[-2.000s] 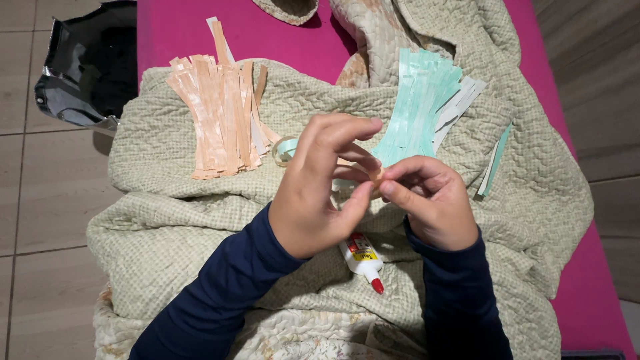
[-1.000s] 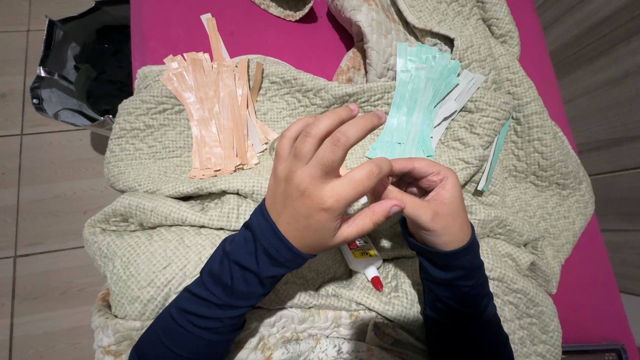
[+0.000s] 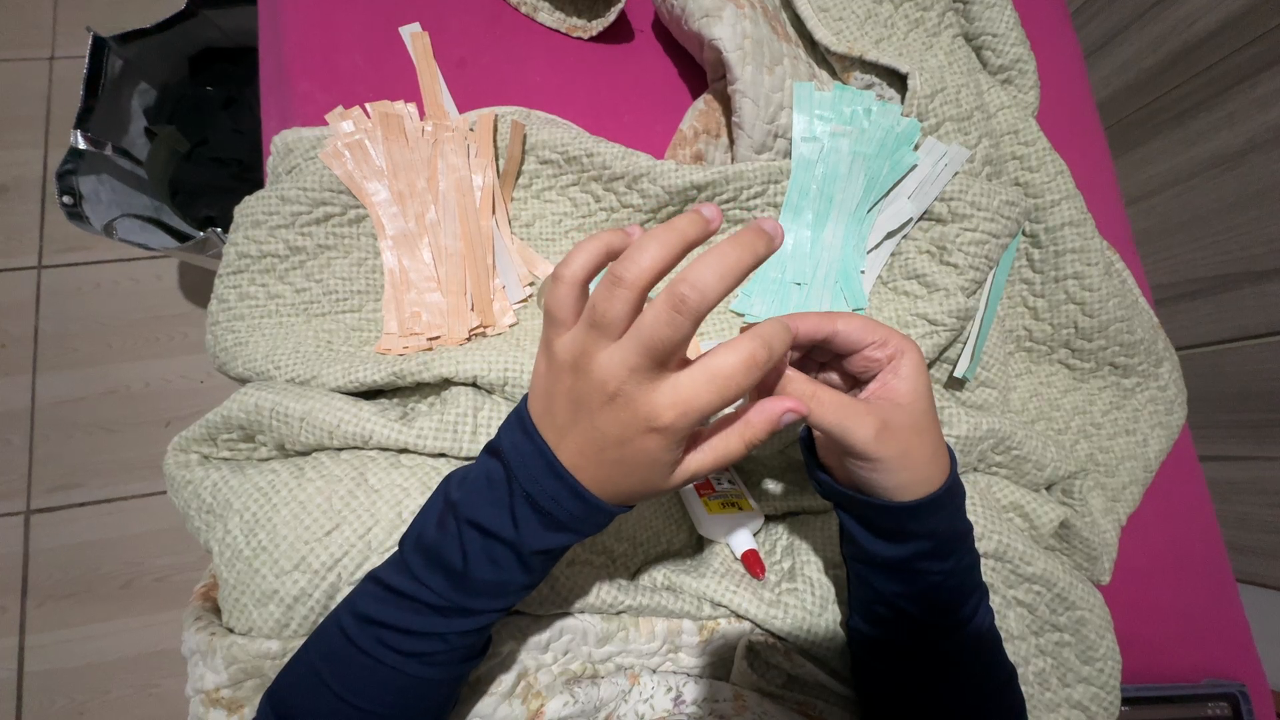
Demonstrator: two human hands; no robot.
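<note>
My left hand is spread over the middle of the quilt, its thumb and index finger meeting the fingertips of my right hand. The right hand's thumb and fingers are pinched; whatever small piece lies between the hands is hidden. Below them a white glue bottle with a red tip lies partly under the left hand. A pile of orange paper strips lies to the left. Teal paper strips lie behind the right hand, with whitish strips beside them.
A green quilt is rumpled over a pink surface. One teal and white strip lies at the right. A black and silver plastic bag stands open on the tiled floor at the left. A dark object's edge shows at bottom right.
My left hand has turned so that its back shows more and its fingers spread over the middle. A roll seen beside it two seconds ago is now largely covered. The piles have not moved.
</note>
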